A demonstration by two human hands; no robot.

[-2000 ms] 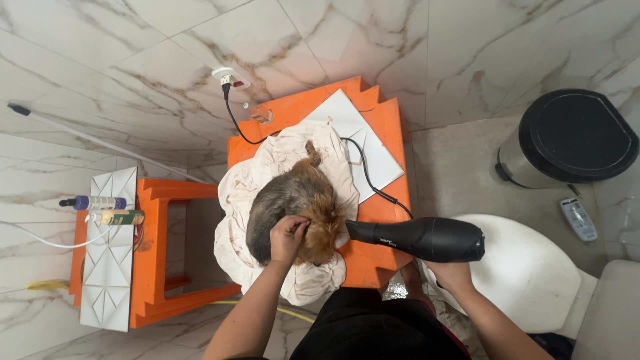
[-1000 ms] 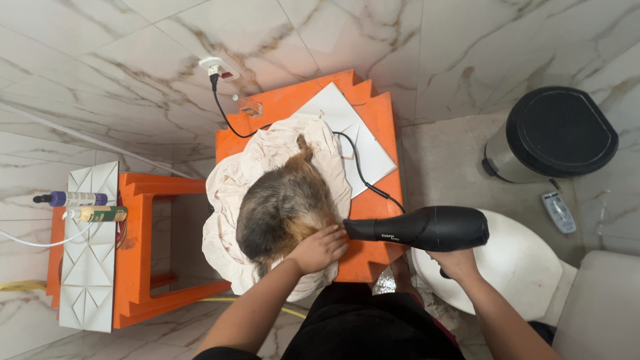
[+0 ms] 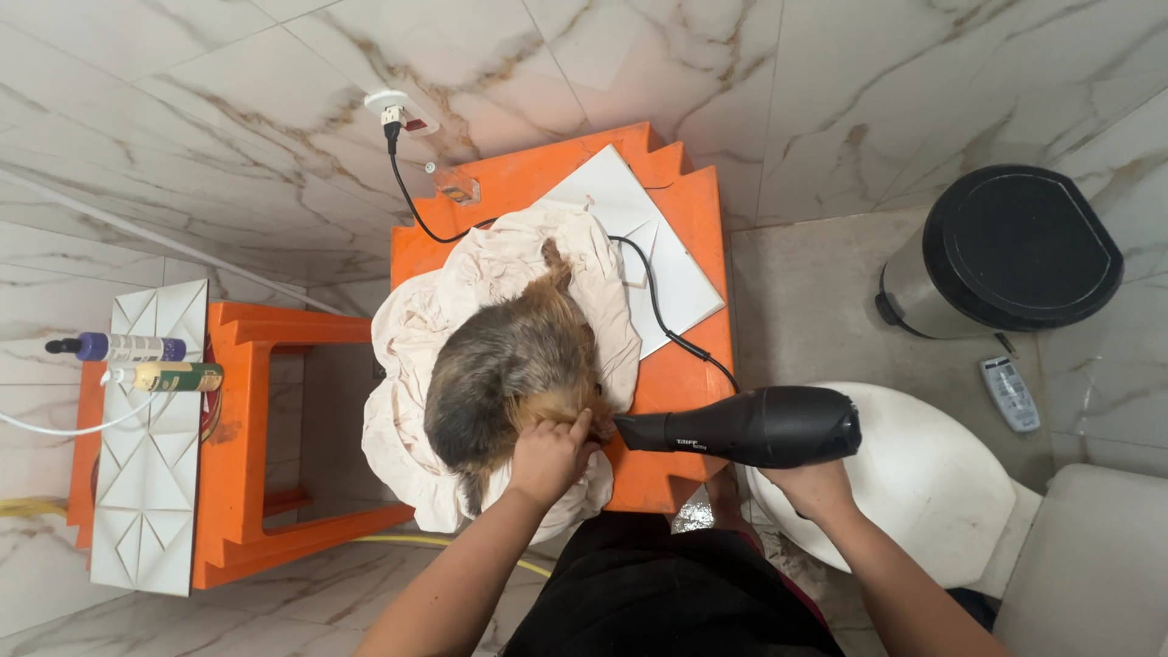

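Note:
A small dog with grey and tan fur (image 3: pixel 511 370) lies curled on a crumpled cream cloth (image 3: pixel 411 319), over an orange plastic stand (image 3: pixel 675 392). My left hand (image 3: pixel 552 456) rests on the tan fur at the dog's near right end; whether its fingers grip the fur is unclear. In my right hand (image 3: pixel 812 488) is a black hair dryer (image 3: pixel 766 427), held by its handle, which my hand mostly hides. The dryer's nozzle points left, close to the fur beside my left hand. Its black cord (image 3: pixel 652 292) runs over the cloth to a wall outlet (image 3: pixel 394 111).
A white panel (image 3: pixel 675 274) and a small clear bottle (image 3: pixel 453 185) lie on the stand. Left, a second orange stand (image 3: pixel 237 438) bears a patterned panel (image 3: pixel 146 474) and two bottles. A white toilet (image 3: pixel 894 474) and a lidded bin (image 3: pixel 1022 246) are at right.
My left hand has shifted over the dog's tan fur, from a pinch two seconds ago to flatter fingers. My right hand keeps the dryer near the same end of the dog.

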